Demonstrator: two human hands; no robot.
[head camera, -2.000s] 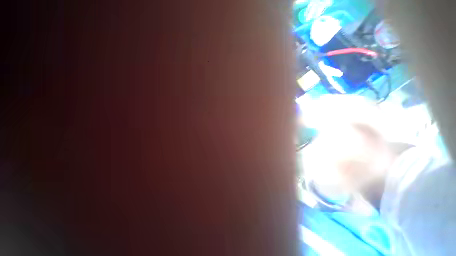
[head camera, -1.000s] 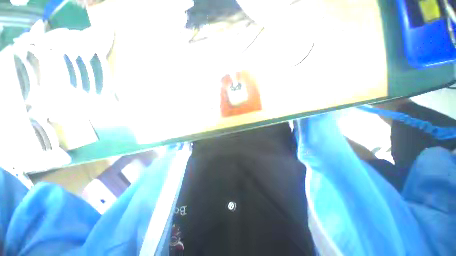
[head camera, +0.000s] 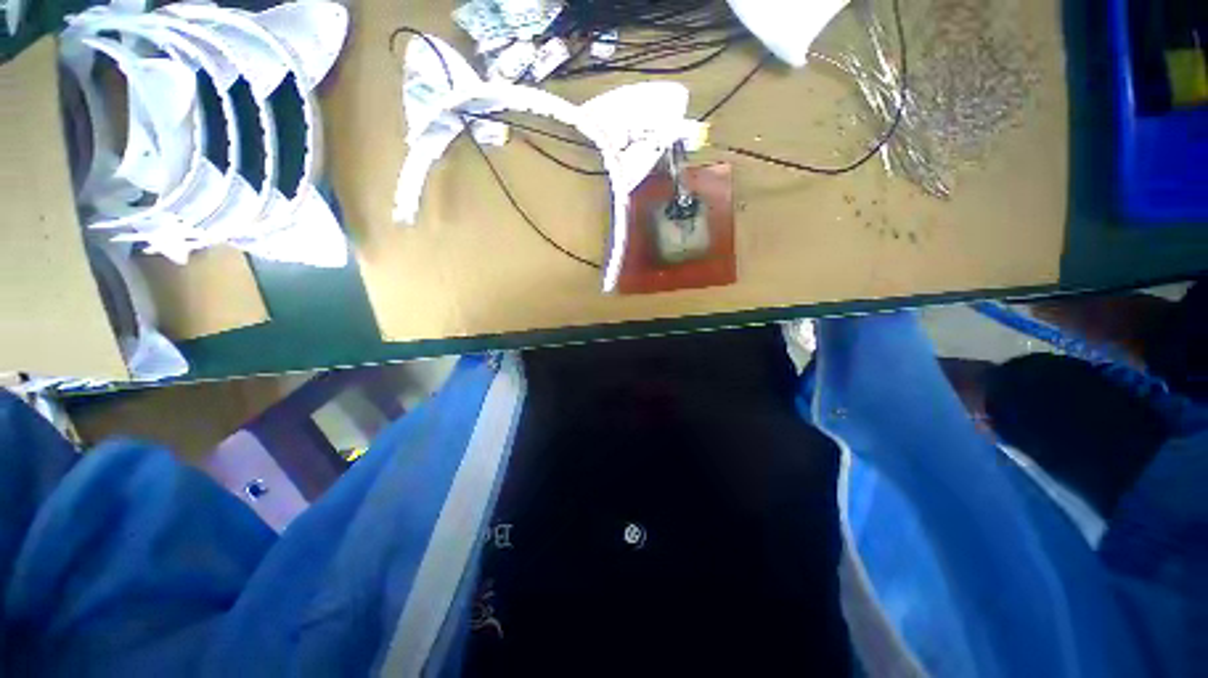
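Neither of my hands can be made out. A white curved housing with ear-like ends (head camera: 537, 101) lies on the cardboard mat (head camera: 517, 298). Thin black wires (head camera: 537, 228) run under and around it, and its right end reaches beside a red-brown square fixture (head camera: 713, 252) with a small metal piece. A heap of black wires (head camera: 662, 43) with small white blocks (head camera: 530, 58) lies behind the housing. A white pointed piece (head camera: 790, 24) is cut off by the top edge.
Nested white housings (head camera: 298, 225) stand at the left. Fine silvery leads (head camera: 974, 93) are scattered at the right. A blue tray (head camera: 1153, 192) holds a yellow block (head camera: 1188, 77). The green bench edge (head camera: 795, 313) crosses before my blue garment (head camera: 914, 464). A blue coiled cord (head camera: 1073, 344) is at the right.
Two seconds ago a dark blurred shape covered most of the view. One second ago the bench was overexposed; now the housing and wires show clearly around the fixture.
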